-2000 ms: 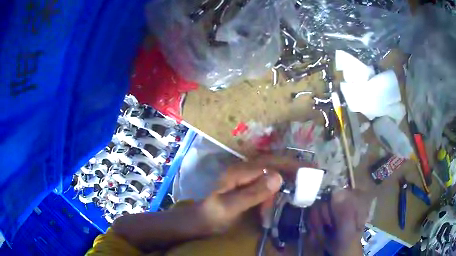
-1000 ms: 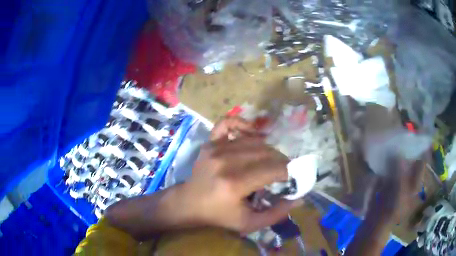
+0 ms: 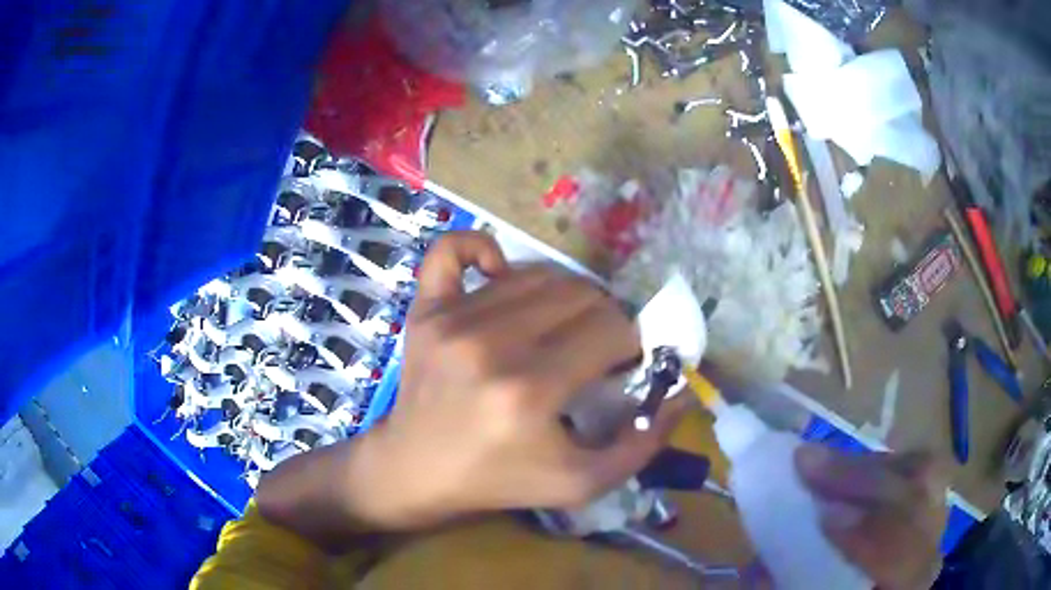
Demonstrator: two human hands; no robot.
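Note:
My left hand point(image 3: 496, 392) grips a model motorcycle, its body mostly hidden under the palm. Its white rounded cowl point(image 3: 672, 325) and a small dark-and-silver part point(image 3: 659, 380) stick out past my fingers. My right hand point(image 3: 882, 507) is shut on a translucent white glue bottle point(image 3: 774, 478), tilted up and to the left. Its yellow-orange nozzle point(image 3: 700, 386) is at the dark-and-silver part by the cowl; whether it touches I cannot tell. Silver rods of the model show below my left hand.
A blue crate point(image 3: 386, 398) at left holds rows of white models. The brown bench point(image 3: 507, 161) carries whitish scraps point(image 3: 749, 271), a long thin stick point(image 3: 821, 259), white sheets point(image 3: 864, 104), blue-handled pliers point(image 3: 959, 392), a red-handled tool point(image 3: 989, 259) and loose metal parts.
My right hand has picked up the glue bottle from the bench and brought it to the model. My left hand has closed around the model and turned it, with the cowl now pointing up.

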